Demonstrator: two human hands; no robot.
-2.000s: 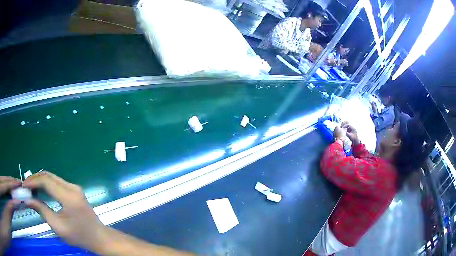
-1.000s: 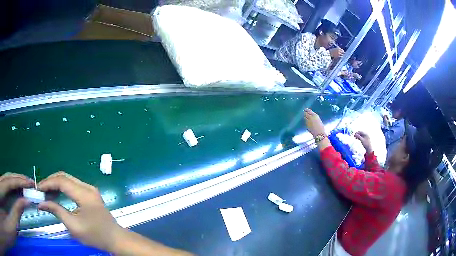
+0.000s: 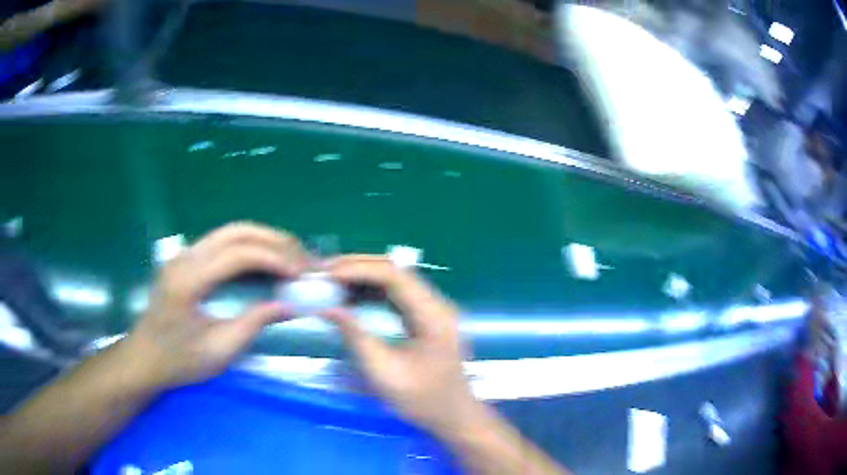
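Observation:
A small white plastic unit [image 3: 312, 293] is held between the fingertips of both hands, above the near edge of the green conveyor belt. The frame is blurred, so its stem and any clear cover on it cannot be made out. My left hand [image 3: 209, 297] pinches it from the left side. My right hand [image 3: 404, 339] pinches it from the right side. The blue bin [image 3: 279, 431] lies below the hands, with a few pale pieces at its lower left.
White units lie on the green belt [image 3: 501, 223], with pale specks beyond. The rail [image 3: 576, 371] edges the belt. A paper slip [image 3: 647, 440] and set-aside unit [image 3: 714, 423] lie on the bench. A large whitish bag [image 3: 650, 111] is beyond. A red sleeve [image 3: 801, 417] shows at right.
The view has swung to the left, so the hands now show near the middle and more of the blue bin is visible. Both hands still hold a white unit.

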